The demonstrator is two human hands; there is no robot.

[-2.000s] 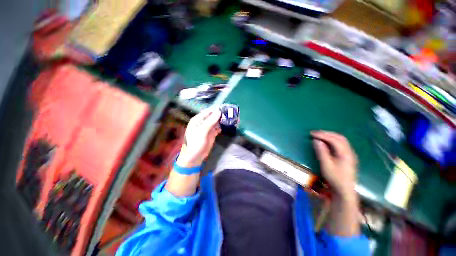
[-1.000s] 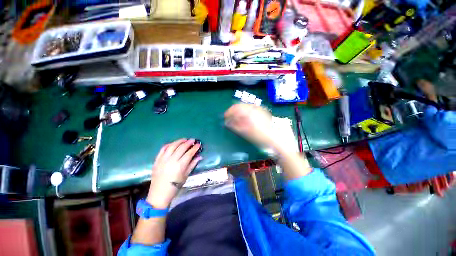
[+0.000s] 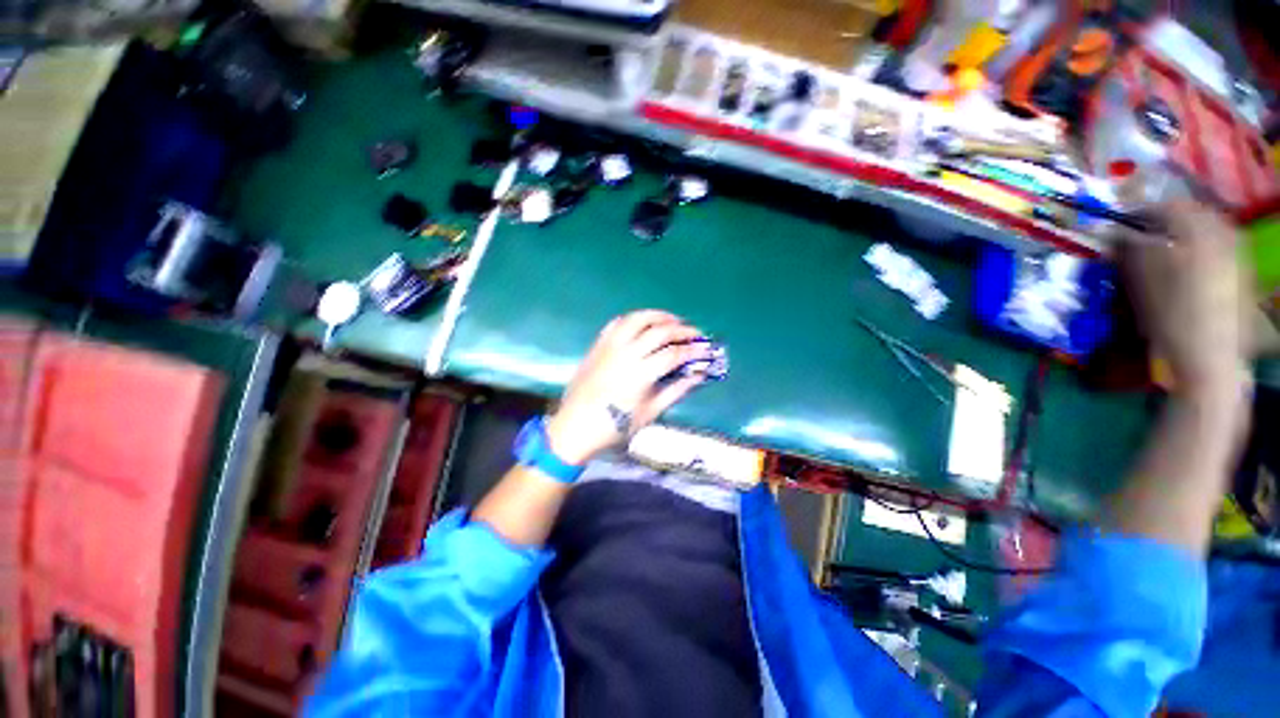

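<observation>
My left hand (image 3: 632, 376), with a blue wristband, holds a small dark square watch body (image 3: 710, 361) low over the green mat (image 3: 786, 281) near its front edge. The fingers cover much of the watch body. My right hand (image 3: 1190, 288) is blurred and stretched out to the far right, by the tool end of the parts organizer box (image 3: 898, 171). A thin dark tool (image 3: 1109, 211) shows at its fingertips; whether the hand grips it cannot be told. Tweezers (image 3: 905, 351) lie on the mat with two legs showing.
White paper (image 3: 978, 428) lies right of the tweezers, with a blue bin (image 3: 1042, 302) behind. Several dark watch parts (image 3: 649, 218) lie at the back left, near a round white-topped item (image 3: 338, 303). Pink-red trays (image 3: 120, 463) stand left. Cables (image 3: 898, 487) run along the front edge.
The view has turned back left since a second ago. My right hand has moved from above the mat to the organizer's right end. My left hand stays at the watch body, which shows more.
</observation>
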